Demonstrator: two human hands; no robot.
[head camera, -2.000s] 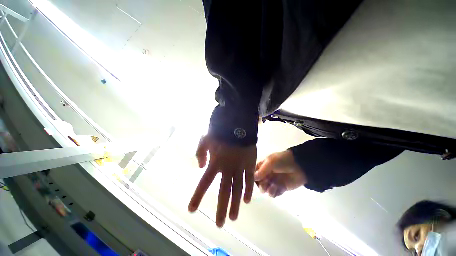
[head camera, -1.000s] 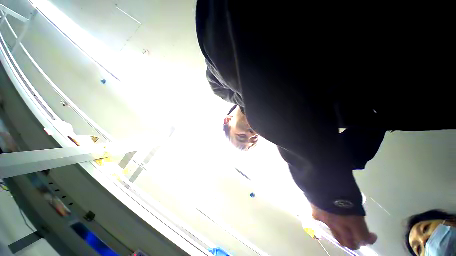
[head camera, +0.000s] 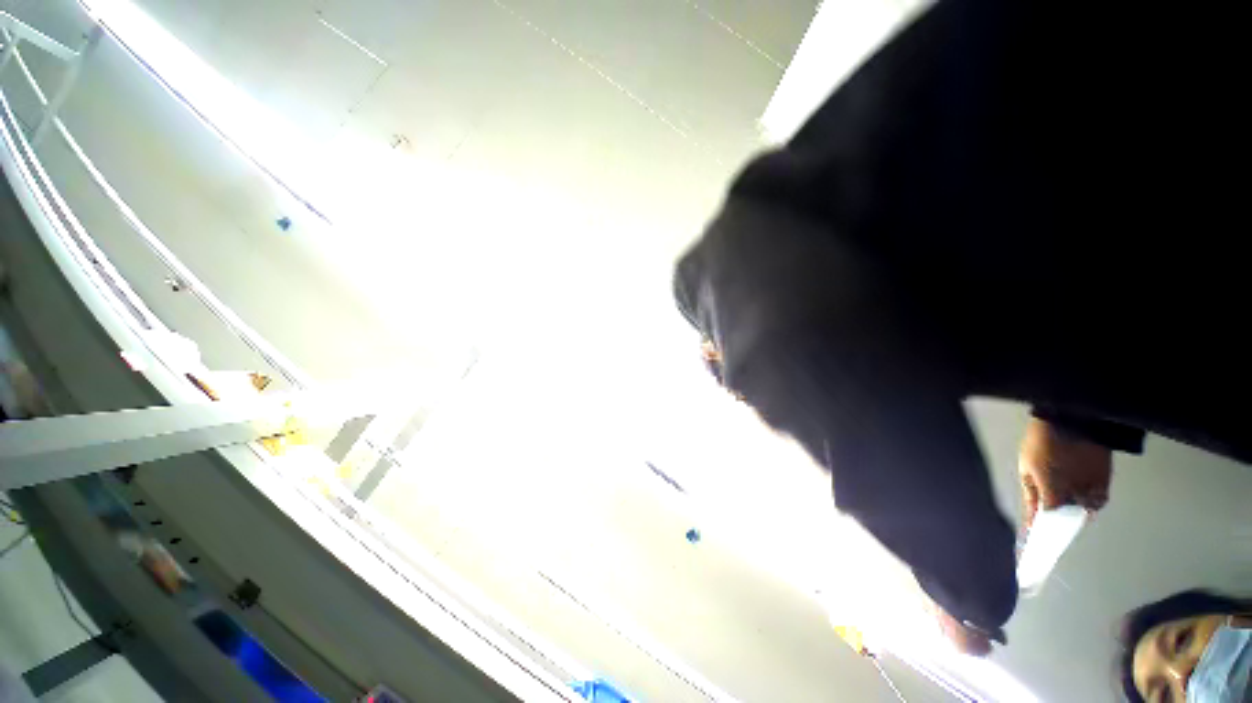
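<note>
Two hands show beside a large dark-clothed body seen from below. I cannot tell whether they are mine, or which is left or right. One hand is at the right and holds a small white object, whose kind I cannot tell. The other hand shows only partly at the end of a dark sleeve, lower and further left. Its fingers are mostly hidden and blurred, so I cannot tell if it holds anything.
The view faces a bright ceiling with glaring lights. A person's masked head is at the lower right corner. A white beam and a curved rail run along the left. A white panel shows at the top.
The dark sleeve and body have shifted across to the right. The spread hand seen earlier is gone from the middle. A hand with a white object now shows at the right. A face by the sleeve is now hidden.
</note>
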